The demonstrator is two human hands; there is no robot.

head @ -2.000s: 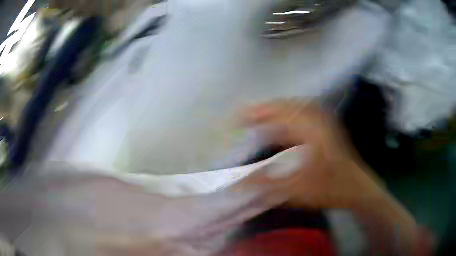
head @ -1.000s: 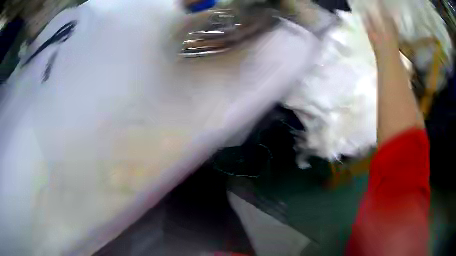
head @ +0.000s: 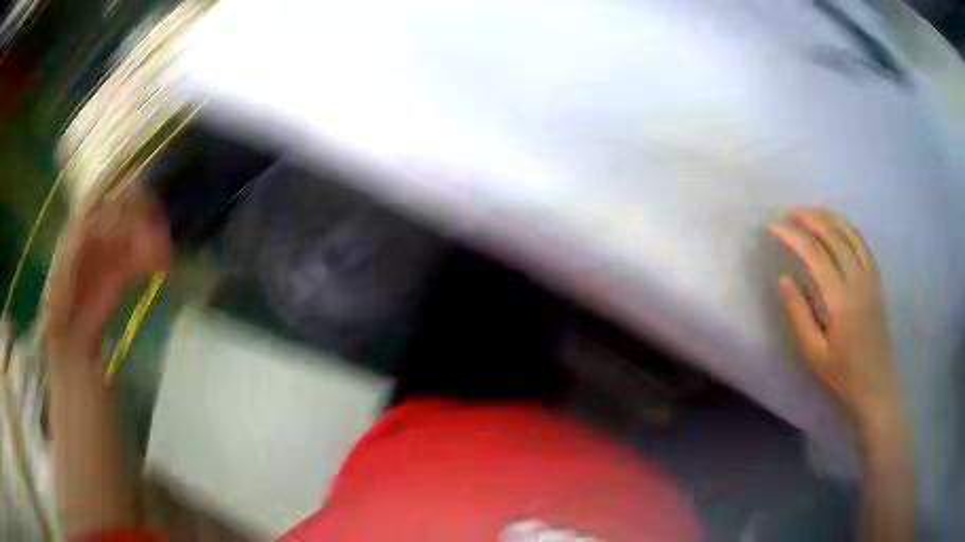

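Note:
The white-covered pressing table (head: 593,127) spans the top and right of the view. My right hand (head: 831,281) lies on its cover near the front edge, fingers slightly apart and nothing in it. My left hand (head: 111,254) is at the far left, off the table, beside a blurred pale cloth pile (head: 122,138). Its fingers look bent, but blur hides whether they touch or hold cloth. Dark scissors (head: 862,42) lie on the table at the top right, blurred.
A yellow trolley bar (head: 138,318) stands by my left hand. Under the table edge is a dark space with a blurred round shape (head: 317,265), perhaps a fan. A pale flat panel (head: 265,423) is low at the left. My red top fills the bottom middle.
The view has swung right, so the scissors now show at the top right instead of top left. Both hands are now in view, the right one on the table. The silver iron has left the view.

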